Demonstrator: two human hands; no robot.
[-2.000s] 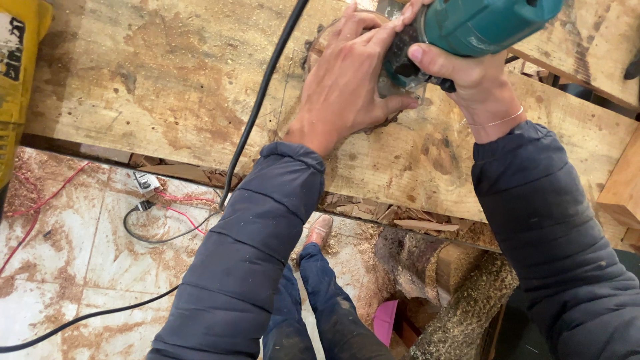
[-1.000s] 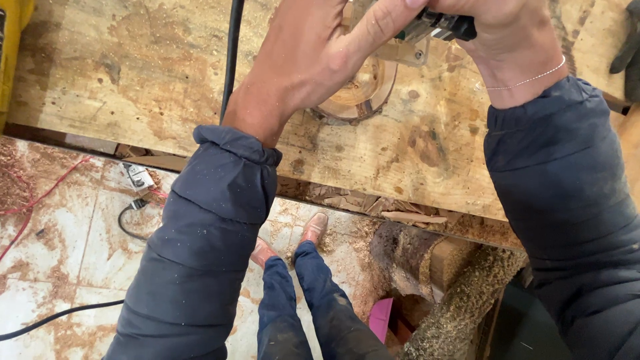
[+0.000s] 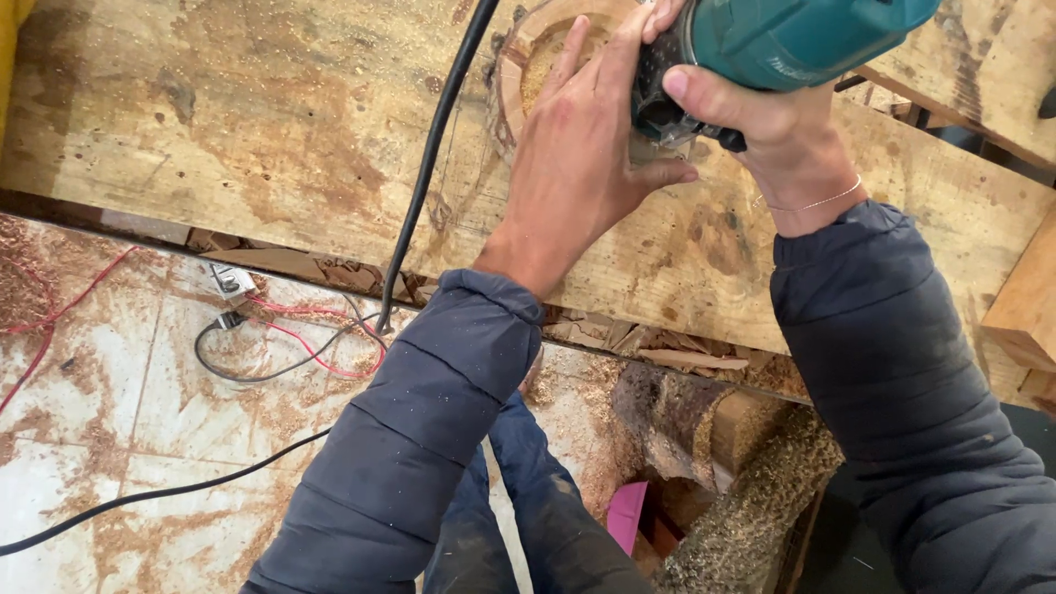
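Observation:
A teal and black Makita router point(image 3: 792, 41) is held by my right hand point(image 3: 767, 115), its thumb over the black base part. My left hand point(image 3: 577, 140) lies with fingers spread over a round bark-edged wood slice point(image 3: 513, 74), its fingertips beside the router's base. The slice has a round recess with sawdust in it and rests on the plywood bench top point(image 3: 330, 148). The router's bit is hidden, and its upper end runs out of view. Whether my left fingers grip the slice or only touch it, I cannot tell.
A black power cord point(image 3: 429, 157) crosses the bench edge beside my left forearm. Red and black wires lie near a socket box point(image 3: 231, 280) on the dusty floor. Logs point(image 3: 751, 495) and a pink object point(image 3: 627, 516) are below the bench. A wood block point(image 3: 1027, 289) sits at right.
One second ago both hands were higher in view and the slice showed below them; now my left hand covers part of it. The view has shifted.

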